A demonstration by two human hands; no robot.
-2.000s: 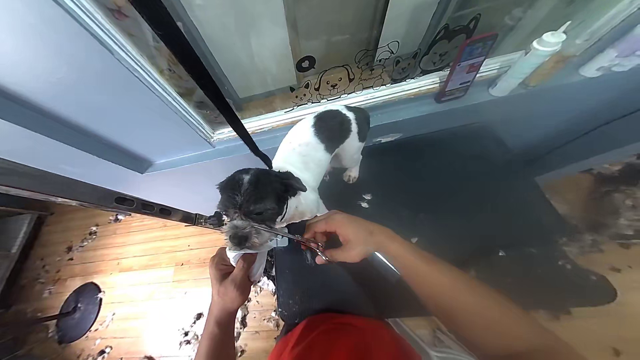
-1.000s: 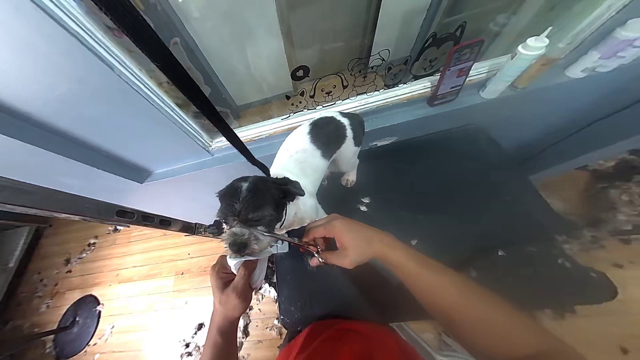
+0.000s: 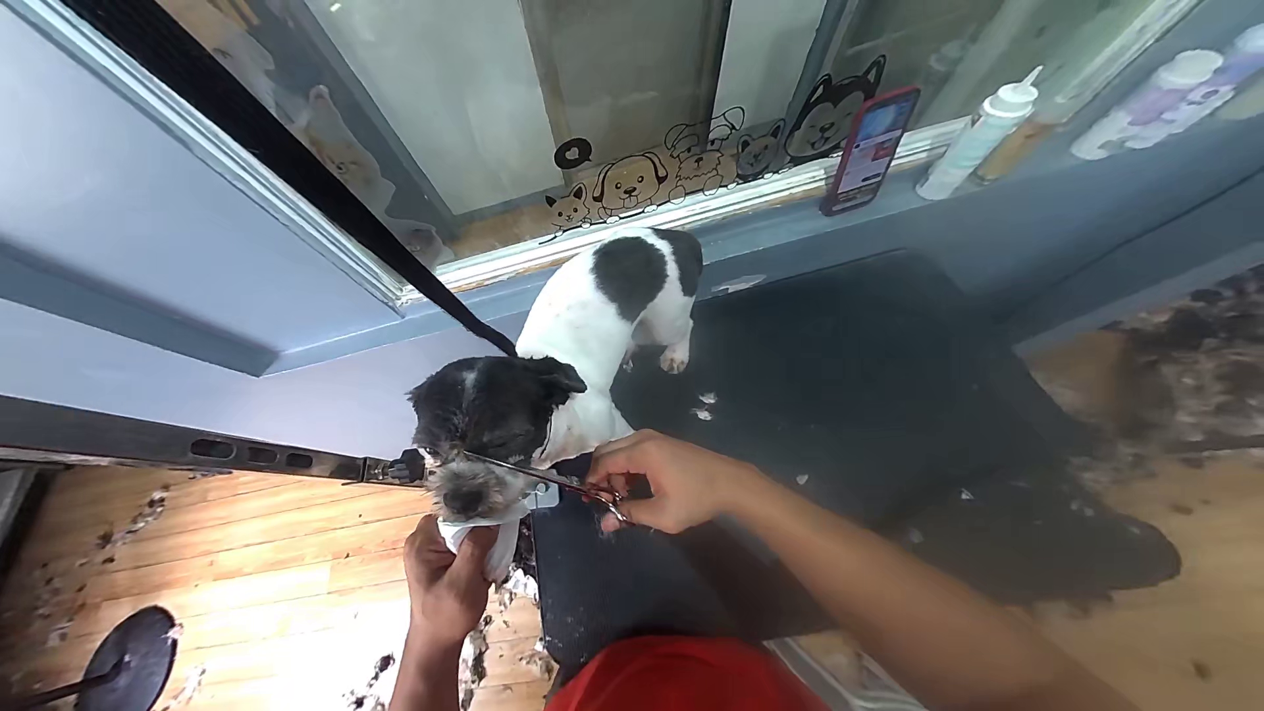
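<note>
A black-and-white dog [image 3: 568, 336] sits at the left edge of a black grooming table [image 3: 839, 365], its head low at the table's corner. My right hand [image 3: 667, 481] grips the handles of grooming scissors [image 3: 538, 474], whose blades lie along the side of the dog's muzzle, below its eye. Under the chin, my left hand [image 3: 449, 573] holds a white cloth or tissue [image 3: 460, 531] against the muzzle. A black strap [image 3: 434, 286] runs from above down to the dog's neck. Whether the blades are apart cannot be told.
A phone [image 3: 871, 150] and a nozzle bottle [image 3: 983, 138] stand on the window ledge, with more bottles [image 3: 1150, 104] at right. A metal arm [image 3: 197, 446] crosses at left. Hair clippings [image 3: 375, 676] lie on the wooden floor near a round black base [image 3: 128, 662].
The scissors, held beside the muzzle throughout, have shifted slightly in angle. Both hands keep nearly the same places, and the dog stays put.
</note>
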